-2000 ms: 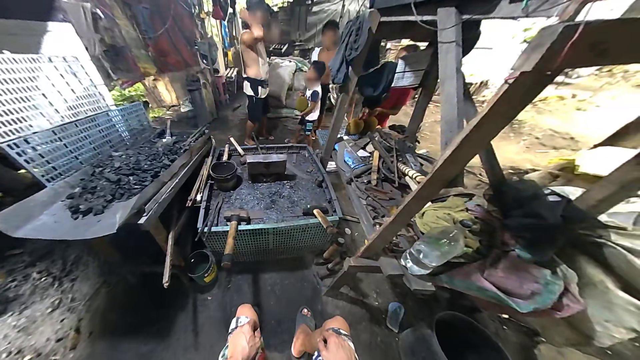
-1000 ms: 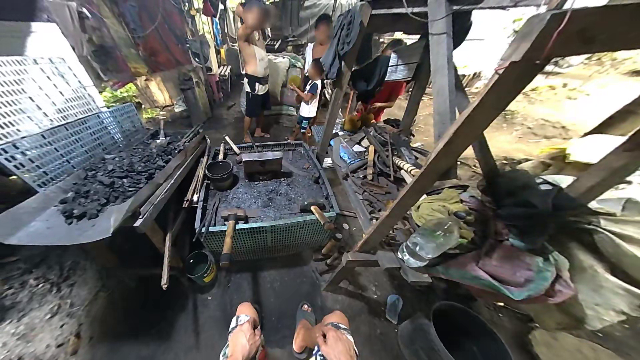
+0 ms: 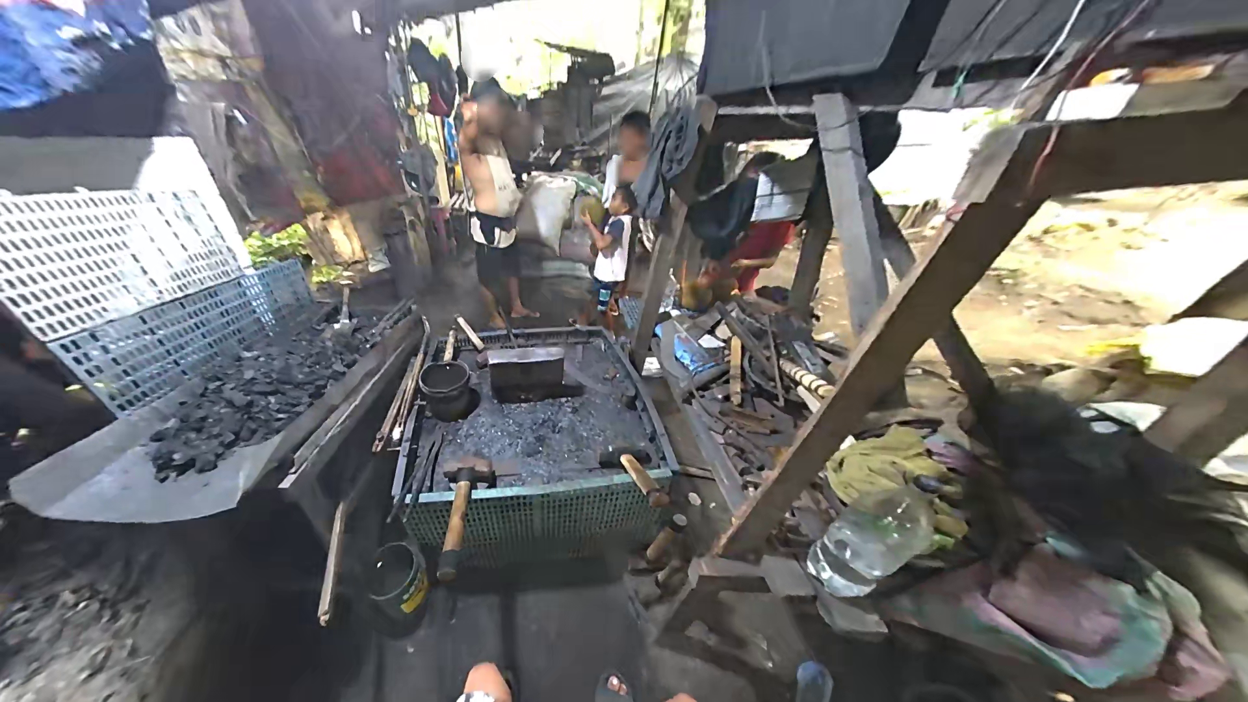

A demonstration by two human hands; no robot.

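Note:
Neither of my hands shows in the head view; a bare knee [image 3: 486, 681] and a sandalled foot [image 3: 614, 686] appear at the bottom edge. Beyond them stands a forge bed of ash [image 3: 531, 434] with a perforated green front. One hammer [image 3: 458, 522] lies over its front edge, handle towards me. Another hammer [image 3: 642, 478] rests at the front right corner. A dark metal block [image 3: 526, 372] and a round black pot [image 3: 447, 388] sit on the bed towards the back. Long dark tools, perhaps tongs, lean along its left side.
A tray of charcoal [image 3: 244, 400] stands left, and a bucket [image 3: 398, 580] below it. A diagonal timber post [image 3: 877, 370], scrap pile [image 3: 751, 380] and clear plastic jug [image 3: 873, 541] are right. Several people stand or crouch behind, including a person [image 3: 492, 195] with a raised arm.
The view has tilted up, and the hands resting by the knees at the bottom have left the frame. The hammers, pot and metal block stay in place on the forge bed.

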